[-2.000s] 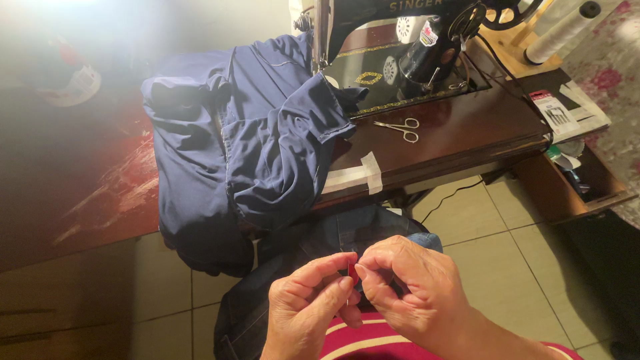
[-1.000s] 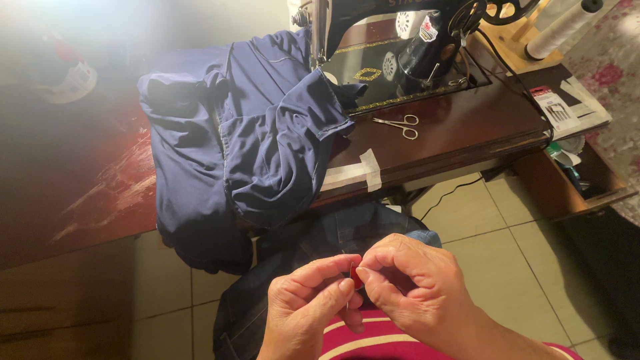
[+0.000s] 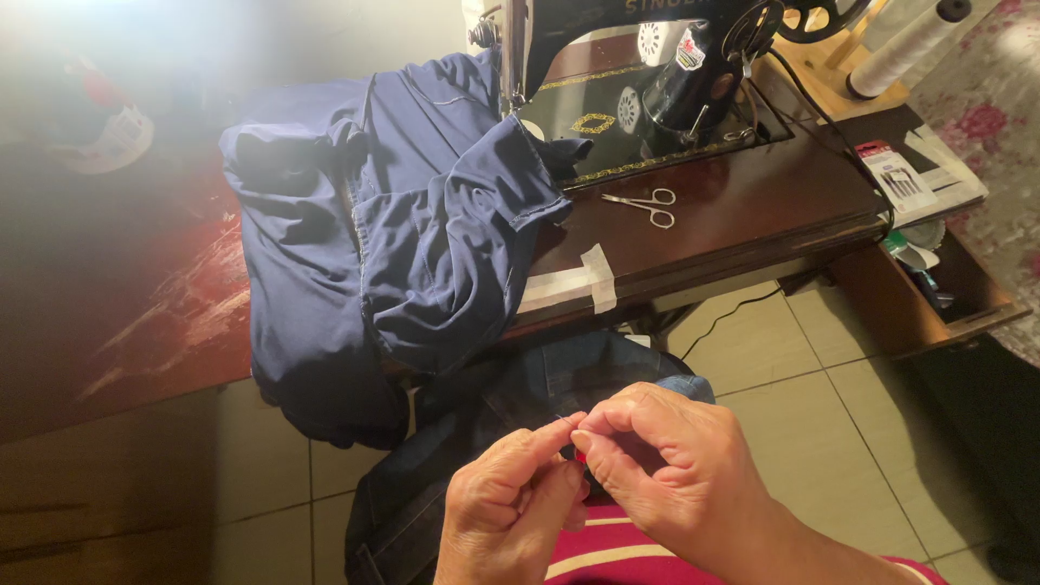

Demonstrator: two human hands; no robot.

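Note:
My left hand (image 3: 516, 504) and my right hand (image 3: 678, 467) meet at the fingertips low in the view. Between them is a small red object (image 3: 580, 457), mostly hidden by the fingers; its kind cannot be told. A fine thread or needle (image 3: 564, 420) shows at my left fingertips, and my right thumb and forefinger pinch close beside it. Beyond my hands, dark blue fabric (image 3: 439, 244) with stitched seams lies over the table edge and reaches to the needle area of a black Singer sewing machine (image 3: 691, 106). Small metal scissors (image 3: 650, 208) lie on the wood in front of the machine.
Masking tape (image 3: 601, 280) sticks to the table's front edge. At right are a white thread cone (image 3: 902, 53) on a wooden stand, a packet (image 3: 898, 179) and an open drawer (image 3: 959, 284) holding small items. Denim (image 3: 455, 463) lies below the table. A black cord (image 3: 731, 313) hangs over the tiled floor.
The fingertips of both hands have shifted slightly against each other, and less of the red object shows between them. The fabric and scissors have stayed in place.

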